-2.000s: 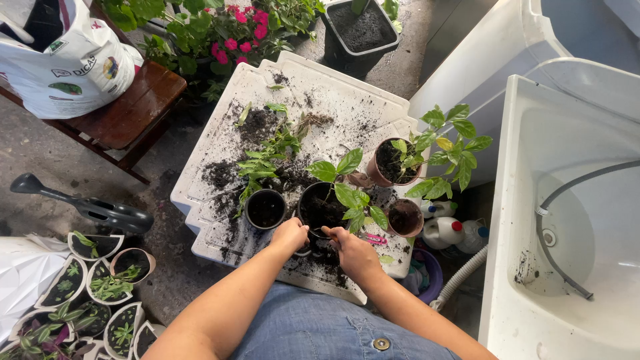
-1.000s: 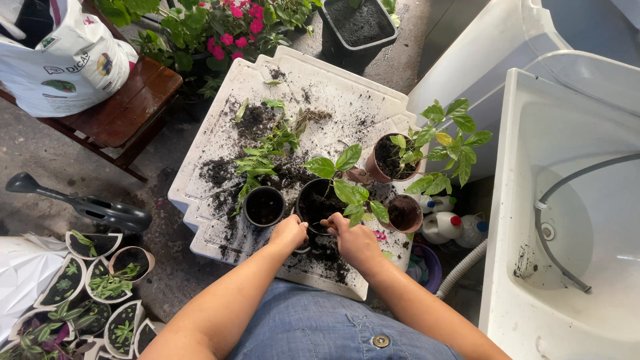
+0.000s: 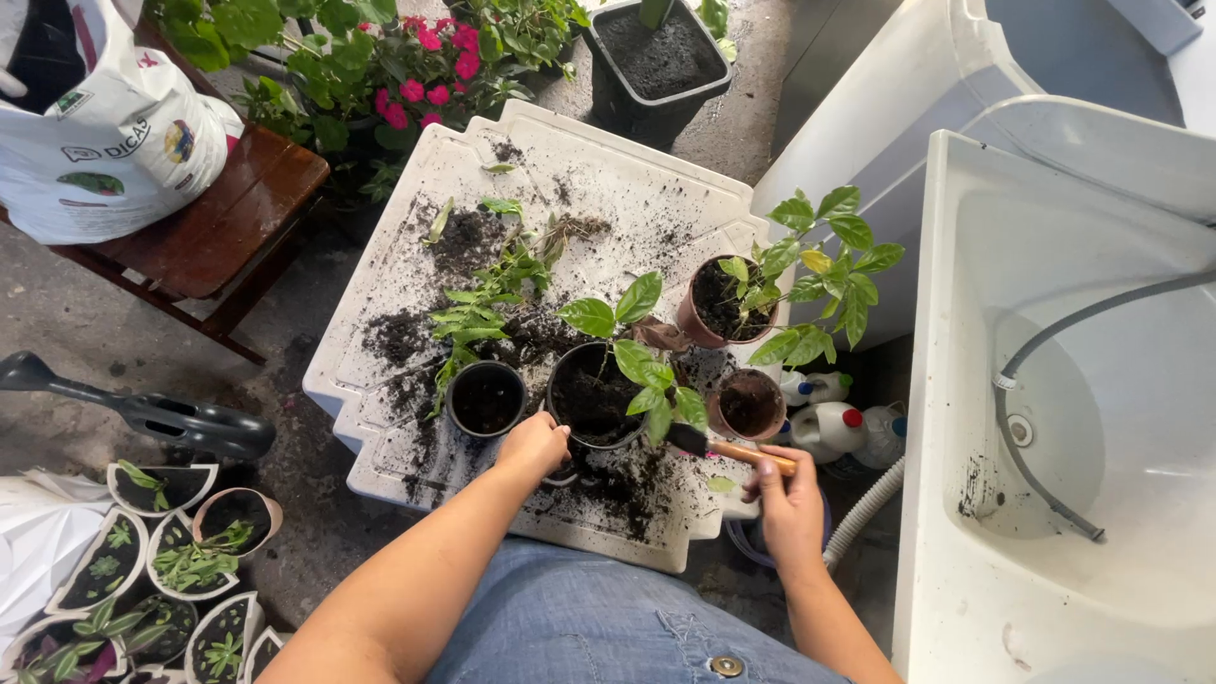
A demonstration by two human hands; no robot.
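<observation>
My left hand [image 3: 535,446] grips the rim of a black plastic pot [image 3: 597,439] holding soil and a leafy plant [image 3: 638,353]. My right hand [image 3: 787,494] holds a small trowel by its wooden handle [image 3: 750,457]; its dark blade [image 3: 688,439] points left, beside the plant's lower leaves. Just left of the potted plant stands a smaller black pot [image 3: 486,399] with dark contents. Two brown pots are on the right, one [image 3: 708,328] with a leafy plant and a smaller one [image 3: 751,404] with some soil. Uprooted green stems [image 3: 475,318] lie on the soil-strewn white plastic surface [image 3: 608,180].
A white sink basin [image 3: 926,475] with a grey hose [image 3: 1007,418] flanks the right side. Plastic bottles [image 3: 828,432] stand below the surface's right edge. On the left are a bag [image 3: 123,142] on a wooden chair [image 3: 228,218], a black watering can [image 3: 195,425] and several planters [image 3: 100,560].
My right hand has moved right, away from the pot's rim, and the trowel now shows clear of the pot. My left hand stays at the rim.
</observation>
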